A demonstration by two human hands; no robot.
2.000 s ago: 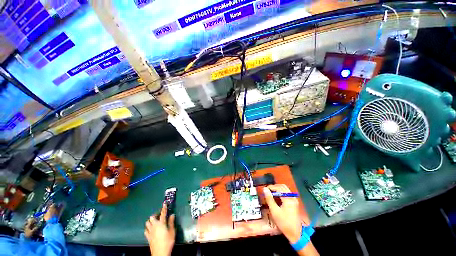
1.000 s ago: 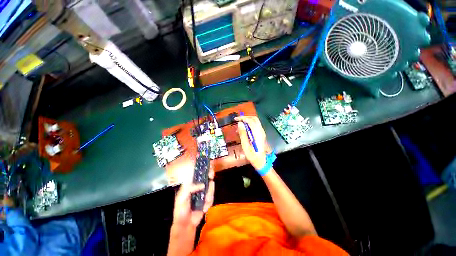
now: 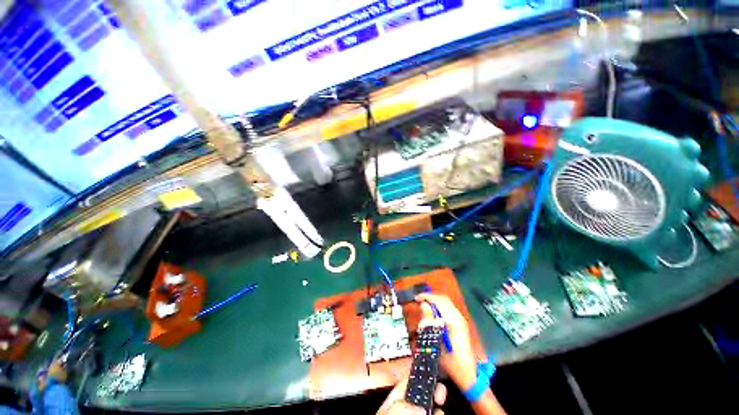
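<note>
My left hand (image 3: pixel 399 400) holds the black remote control (image 3: pixel 425 366) at the bottom centre, its top end pointing away from me. My right hand (image 3: pixel 459 353) is just behind and right of the remote, with a blue pen (image 3: pixel 438 316) in its fingers and a light blue strap on the wrist. A circuit board (image 3: pixel 386 335) lies on the orange-brown panel (image 3: pixel 340 378), at the dark connector block (image 3: pixel 405 297). A second circuit board (image 3: pixel 318 332) lies at the panel's left edge. The right fingertips are near the block; contact is unclear.
Two more boards (image 3: pixel 519 310) lie right of the panel, before the teal fan (image 3: pixel 681 166). An oscilloscope (image 3: pixel 462 172) stands behind. A cream ring (image 3: pixel 339 257) and orange-brown stand (image 3: pixel 177 304) are left. Screens hang above; another person's hand (image 3: pixel 53 374) shows far left.
Since two seconds ago, my left hand has picked up the remote from the mat and brought it right, beside my right hand. The view dipped toward my lap, then rose back to the screens.
</note>
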